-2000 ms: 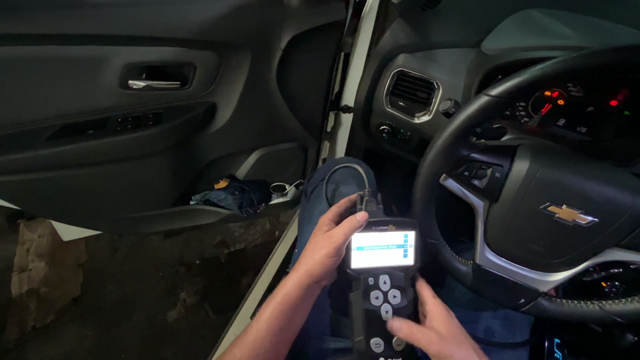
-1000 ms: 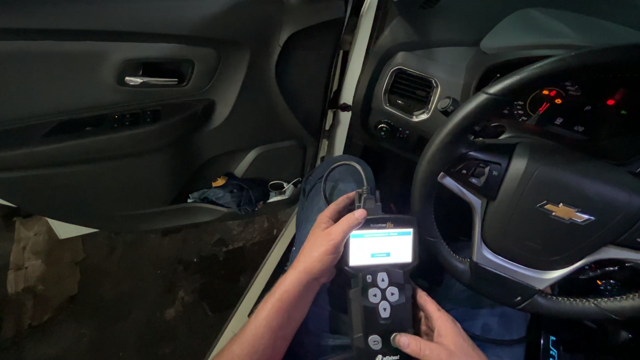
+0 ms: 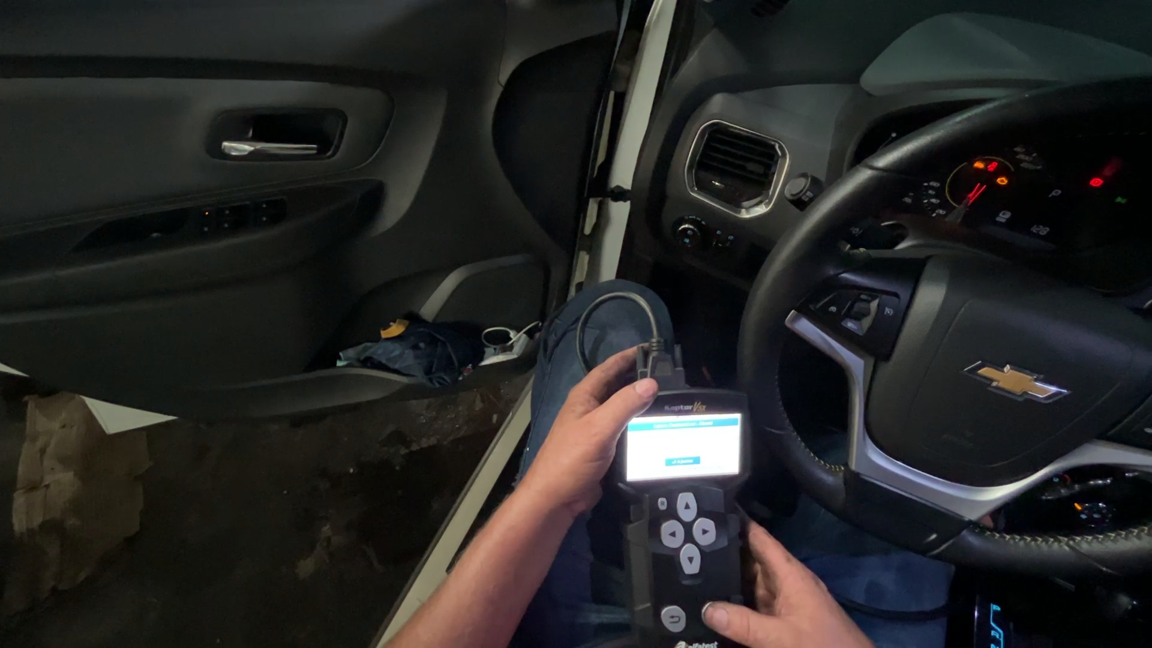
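Observation:
A black handheld diagnostic scanner [image 3: 686, 522] with a lit screen and grey arrow keys is held upright over my lap. My left hand [image 3: 594, 432] grips its upper left side, the thumb near the cable plug at the top. Around the lower right side is my right hand [image 3: 783, 594], its thumb over the lower right of the keypad, beside the return key. A dark cable [image 3: 621, 299] loops from the plug over my jeans-clad knee [image 3: 562, 360]; its far end is hidden.
The steering wheel [image 3: 774, 270] stands close at the right, with lit warning lamps on the instrument cluster [image 3: 999, 180] behind it. At left, the open car door [image 3: 432, 180] holds a dark cloth [image 3: 423, 351] and a white cable [image 3: 517, 337] in its pocket. The door sill [image 3: 459, 540] runs beside my leg.
The scanner's screen went from a list with a highlighted row to a mostly white page with a small blue button. My right thumb has shifted off the middle of the keypad to its lower right.

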